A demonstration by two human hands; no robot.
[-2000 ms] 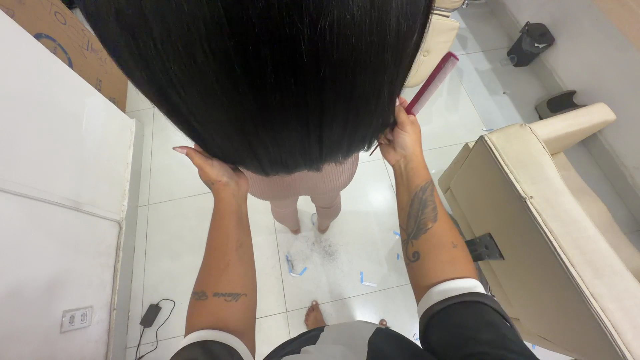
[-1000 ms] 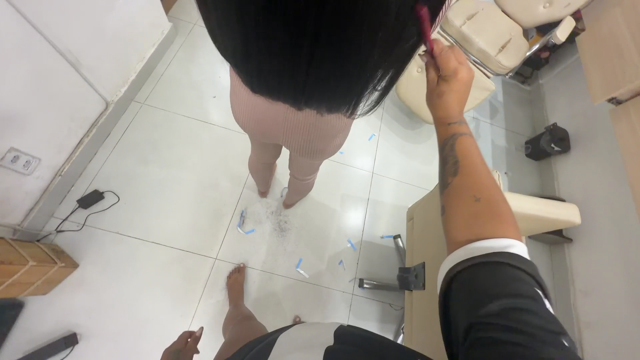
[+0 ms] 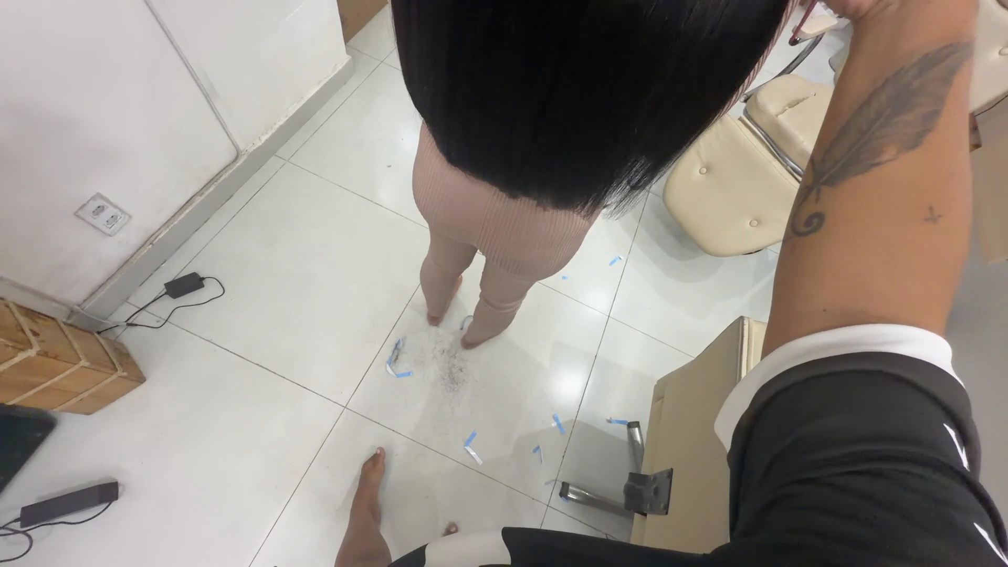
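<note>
Long straight black hair [image 3: 551,94] hangs down the back of a person in ribbed pink clothing [image 3: 504,205], who stands facing away. My right arm reaches up along the right side of the frame. Only a small part of my right hand [image 3: 854,6] shows at the top edge, with a thin dark red piece [image 3: 802,24] of the comb beside it; the fingers are cut off by the frame. The hair's lower edge is mostly even, with loose strands at its right corner. My left hand is out of the frame.
Hair clippings [image 3: 450,370] and blue-and-white strips [image 3: 472,447] lie on the tiled floor. A cream padded chair [image 3: 732,189] stands at right, another cream chair back [image 3: 685,425] nearer me. At left are a black power adapter [image 3: 184,285], a wooden box [image 3: 71,362] and a wall outlet [image 3: 102,214].
Two seconds ago both my hands were at the hair's lower sides, the right with the comb. The left has dropped away out of view, and the right has gone up to the top edge.
</note>
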